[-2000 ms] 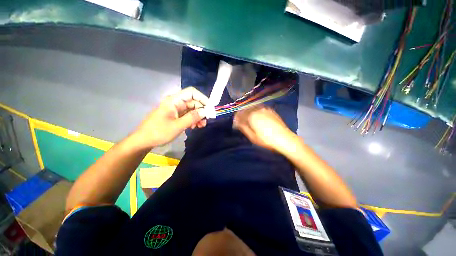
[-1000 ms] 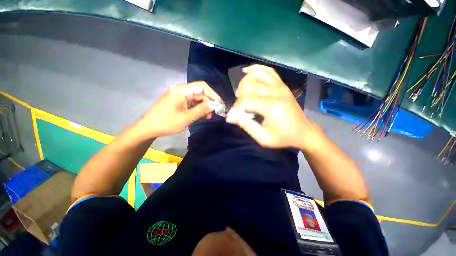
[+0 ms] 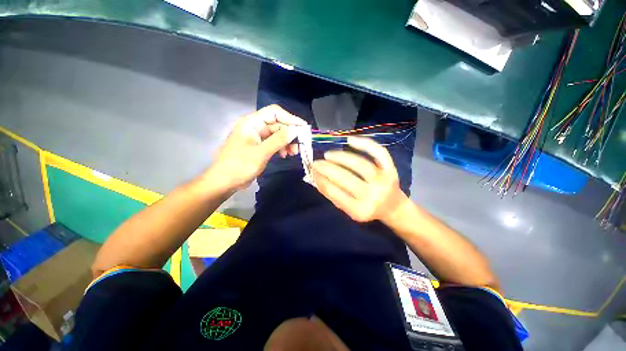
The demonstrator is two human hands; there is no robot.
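My left hand (image 3: 264, 140) pinches the end of the harness between thumb and fingertips above the dark-clothed lap. Harness wires (image 3: 364, 130) in red, yellow, green, white and dark colours run from the pinch to the right. A white strip (image 3: 306, 156) hangs down from the left fingertips. My right hand (image 3: 360, 179) is below the wires, fingers loosely bent, with its fingertips beside the strip's lower end; whether they grip the strip is unclear. Any connector in the pinch is hidden by the fingers.
The green bench (image 3: 309, 44) edge runs across ahead, with a pale plate (image 3: 460, 34) under a dark machine. Loose wire bundles (image 3: 539, 123) hang over its edge at right, above a blue bin (image 3: 473, 154). A cardboard box (image 3: 58, 284) stands at lower left.
The right hand has moved down from over the wires, which show again. The white strip, pointing up two seconds ago and mostly hidden one second ago, now hangs down. The left hand has risen slightly.
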